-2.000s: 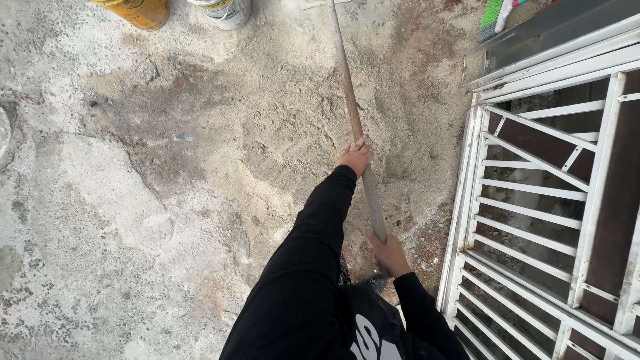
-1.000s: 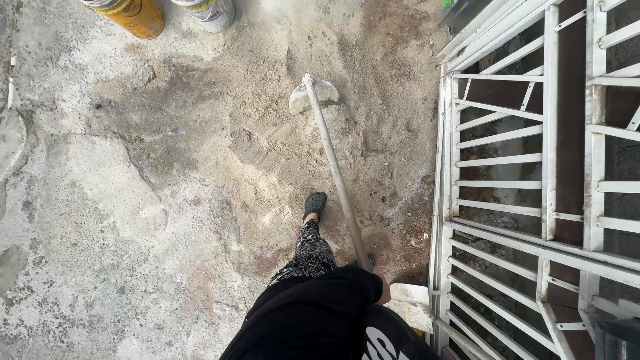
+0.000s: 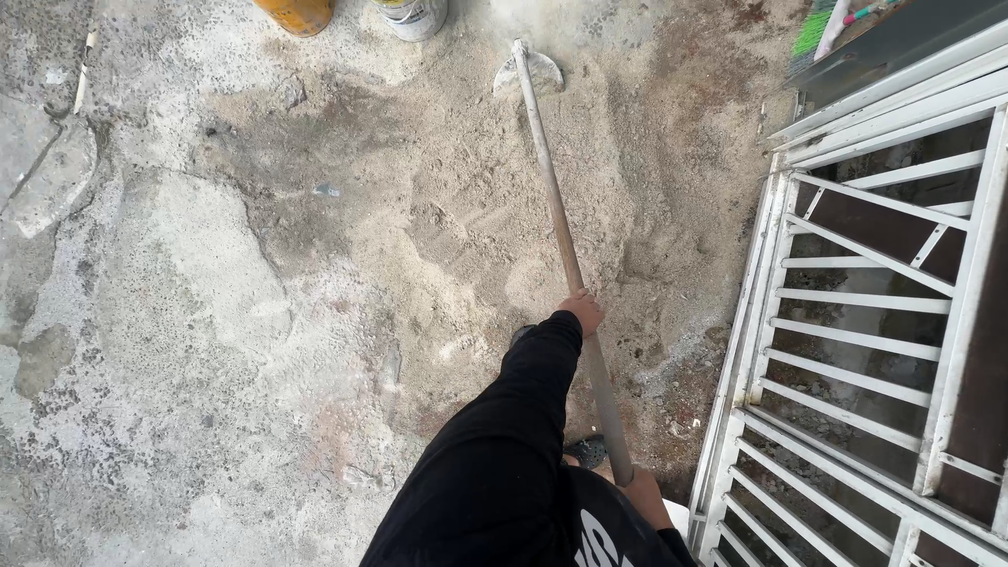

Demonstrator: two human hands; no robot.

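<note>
A long-handled hoe with a wooden handle [image 3: 557,213] runs from the lower middle up to its pale, half-round blade [image 3: 543,73], which rests on a spread of sand [image 3: 472,189]. Partway down the handle, my left hand [image 3: 583,311] is closed around the wood. My right hand [image 3: 646,494] grips the lower end of the handle close to my body, partly hidden by my dark clothing. Past the blade, to the left, stand a white bucket [image 3: 416,22] and a yellow bucket [image 3: 299,14], both cut by the frame's top edge.
White metal grating [image 3: 858,342] lines the right side. A green-bristled broom [image 3: 811,33] lies at the upper right, by a dark panel [image 3: 906,59]. Rough, cracked concrete [image 3: 181,260] spreads over the left. My dark clog [image 3: 589,450] is near the right hand.
The hoe blade has moved away from me since one second ago. My left hand, hidden then, shows on the handle now. The foot that was stretched forward has come back.
</note>
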